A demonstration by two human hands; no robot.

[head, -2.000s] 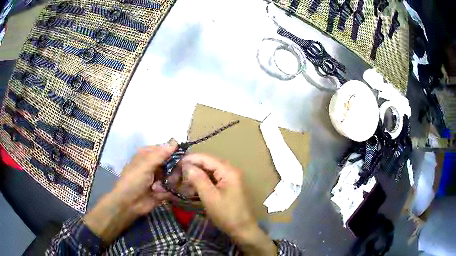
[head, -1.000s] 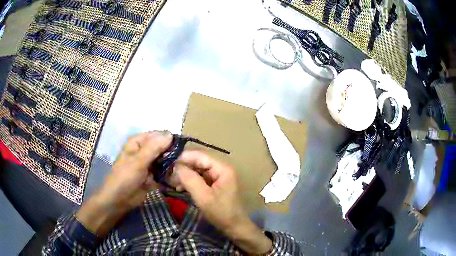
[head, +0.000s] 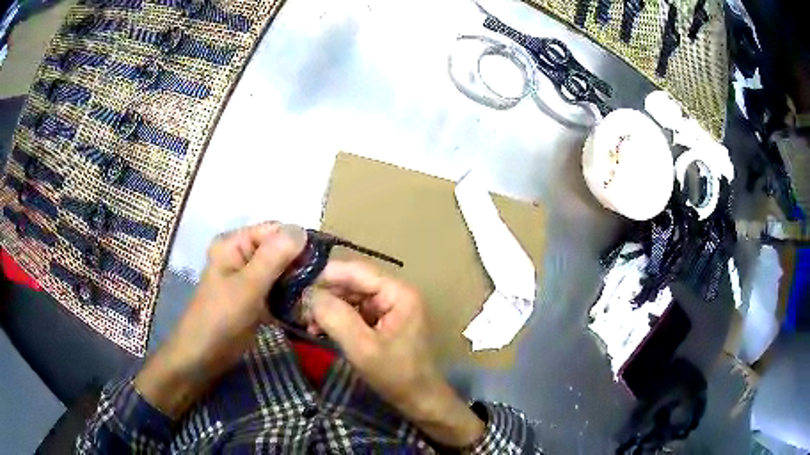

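A dark watch strap piece (head: 306,271) is bent into a loop between my two bare hands, over the lower left edge of the cardboard work pad (head: 400,200). One thin end sticks out to the right above the pad. My left hand (head: 244,275) grips the piece from the left, thumb and fingers at its top. My right hand (head: 373,320) pinches its lower right side. The fingers hide part of the loop. A bent white strip (head: 497,253) lies on the right part of the pad.
A mesh mat (head: 173,124) with rows of strap pieces lies left; another (head: 702,84) is top right. A clear roll (head: 455,75) and waiting straps (head: 555,58) lie behind. A white bowl (head: 629,164), white tape roll (head: 682,182), strap pile (head: 666,258) and dark flat block (head: 657,351) stand right.
The strap's protruding end has swung from pointing up and right to sloping slightly down and right. Both hands keep hold of the piece. The whole view has shifted slightly.
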